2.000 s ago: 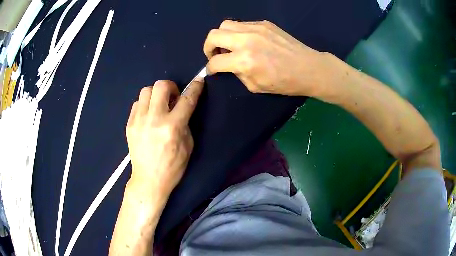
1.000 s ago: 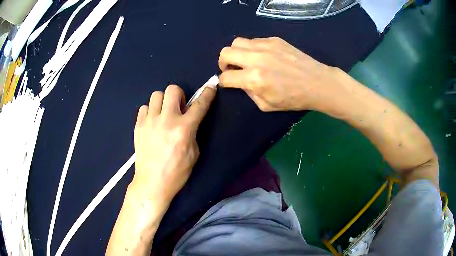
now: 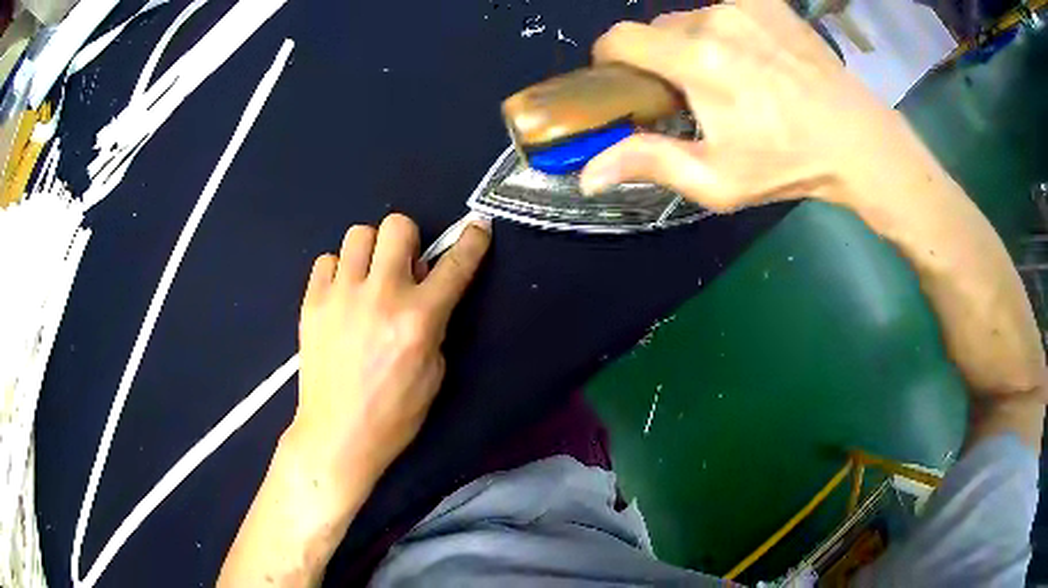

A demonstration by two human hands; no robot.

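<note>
A long narrow white fabric strip (image 3: 190, 456) lies in a V on the dark cloth, one arm running up at the left, the other under my left hand. My left hand (image 3: 385, 310) lies flat on the strip, thumb and index fingertips pressing it near its end. My right hand (image 3: 713, 109) grips the brown handle of the steam iron (image 3: 563, 204), thumb beside the blue piece. The iron's pointed silver tip touches or nearly touches the strip's end beside my left fingertips. Whether the soleplate covers part of the strip is hidden.
A pile of white strips (image 3: 35, 345) runs along the left edge, with a looser bunch (image 3: 172, 86) at upper left. A yellow item (image 3: 21, 155) sits at far left. A pale sheet (image 3: 891, 52) lies at upper right. Green floor and a yellow-framed cart (image 3: 804, 519) show lower right.
My right hand has let go of the strip's end, moved up and right, and taken hold of the iron, whose tip is now at my left fingertips. My left hand remains on the strip.
</note>
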